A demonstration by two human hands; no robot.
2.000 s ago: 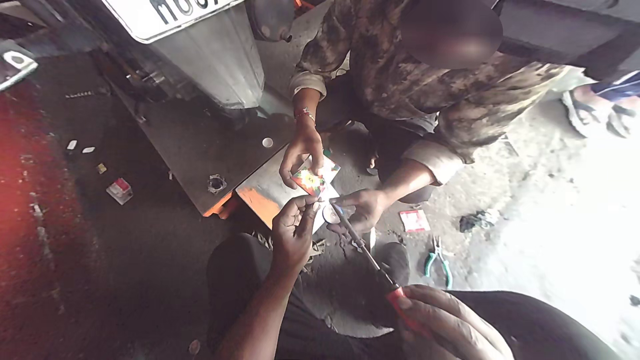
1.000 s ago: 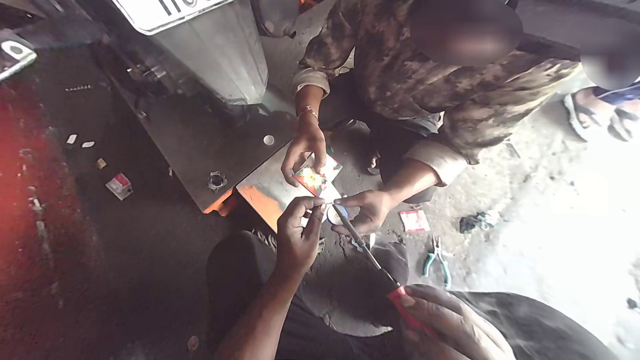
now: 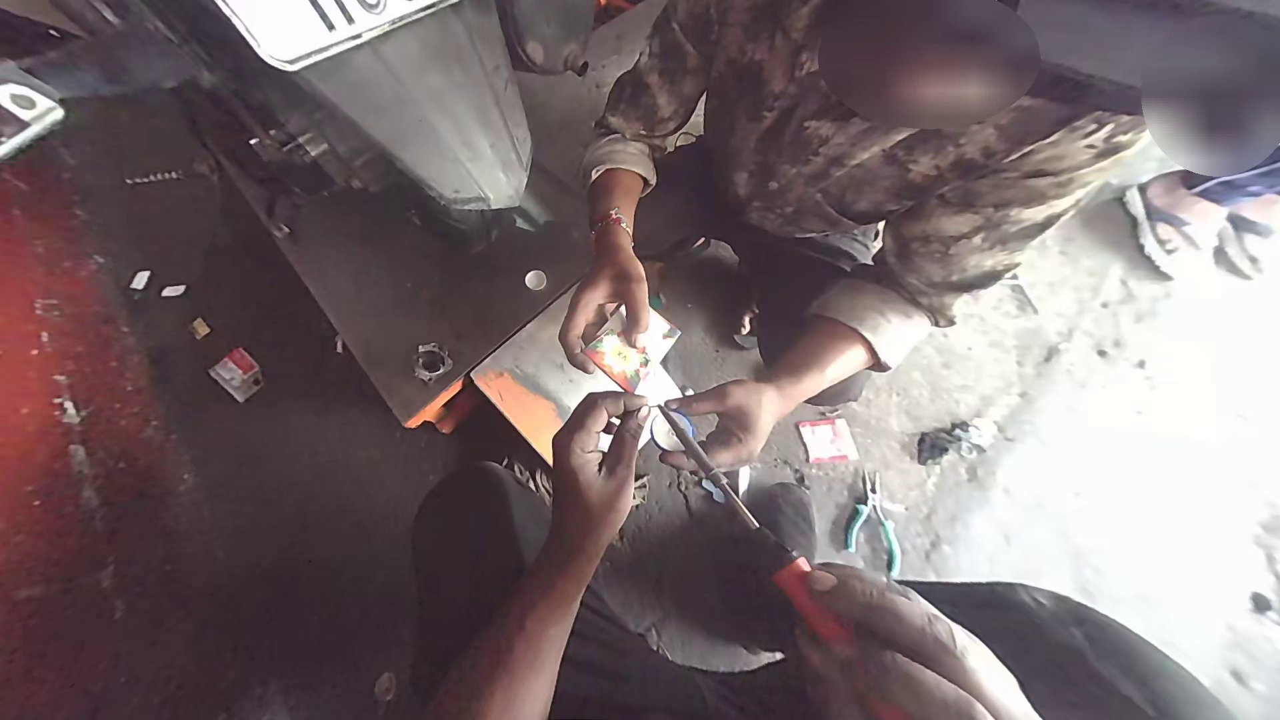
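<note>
My right hand grips the red handle of a soldering iron, whose shaft slants up and left. Its tip is between my left hand and the other person's fingers, close to a small round tin with a blue edge. My left thumb and forefinger pinch something small and pale, too small to name. The other person's one hand is beside the tin; their other hand holds a colourful printed card or packet above a light board.
A dark metal plate bears a metal ring and a white disc. Green-handled pliers, a red and white packet and a crumpled dark scrap lie on the ground. A small box lies left. The other person sits opposite.
</note>
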